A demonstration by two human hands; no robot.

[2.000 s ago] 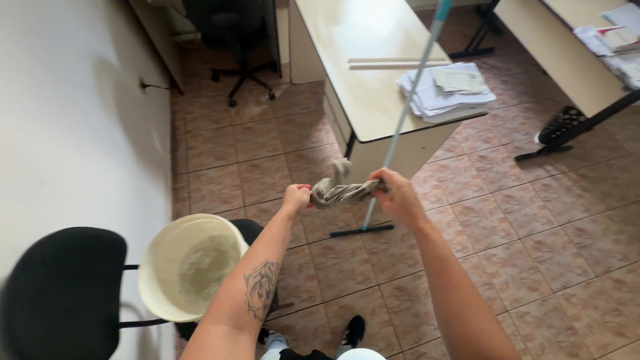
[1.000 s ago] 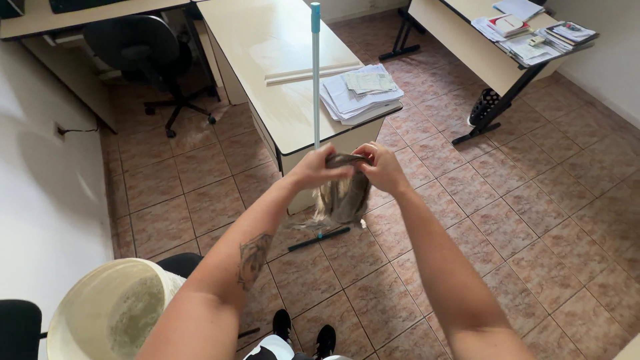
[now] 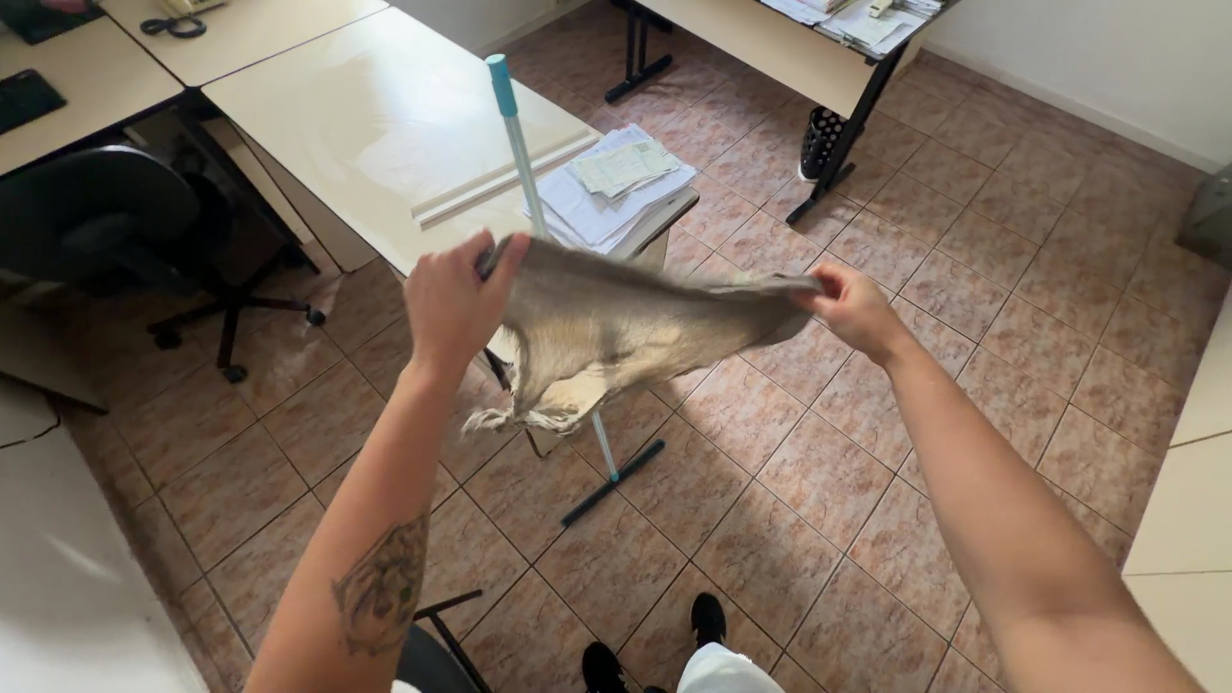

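Observation:
A grey-beige floor cloth is stretched out in the air between my two hands, its lower left corner frayed and hanging. My left hand is closed on the cloth's upper left end. The right end is pinched in the fingers of my right hand. Behind the cloth, a floor squeegee with a light blue handle stands upright against the desk, its middle hidden by the cloth. The squeegee's dark blade rests on the tiled floor.
A desk behind the cloth carries a stack of papers. An office chair stands at the left, a second desk at the back. Part of another chair shows near my feet, and a pale surface at the right edge.
The cloth was twisted between my hands, then bunched, and is now spread out. My hands have moved apart. The view has turned right, and the bucket has left it.

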